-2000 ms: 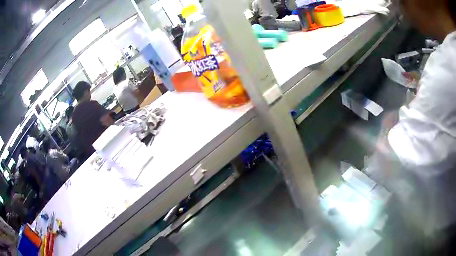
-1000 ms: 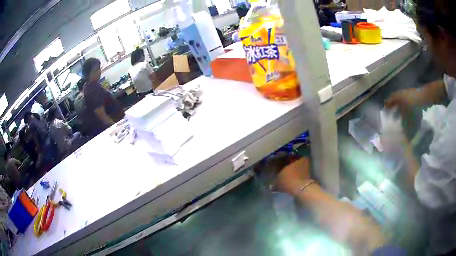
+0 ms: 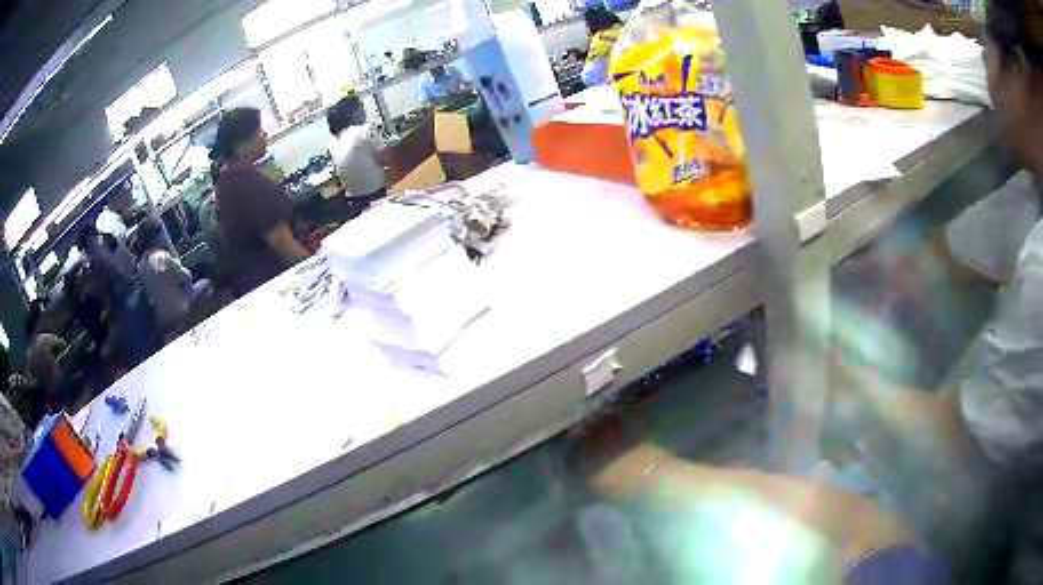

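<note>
A bare forearm with a thin bracelet reaches in from the lower right. It seems to be mine, with my right hand (image 3: pixel 606 451) below the shelf edge, blurred and dark; its fingers and any hold cannot be made out. My left hand is not in view. A bright pale-green blur (image 3: pixel 749 537) lies over the lower part of the picture, so things on the dark green belt (image 3: pixel 458 526) below the shelf are unclear. A pale carton-like shape (image 3: pixel 841 474) shows faintly behind the forearm.
The white shelf (image 3: pixel 275 457) bears scissors (image 3: pixel 112 486), side cutters (image 3: pixel 158 455), a blue and orange box (image 3: pixel 57 466), a leaflet stack (image 3: pixel 395 269), cables (image 3: pixel 480 223) and an iced tea bottle (image 3: pixel 686 126). A grey post (image 3: pixel 783 171) stands before it. A white-sleeved person (image 3: pixel 1006 389) is at right.
The view has swung left, so shelf things sit further right. The braceleted forearm came in after the first frame; its hand now shows lower and further left. Blur over the right-hand person's arms has grown.
</note>
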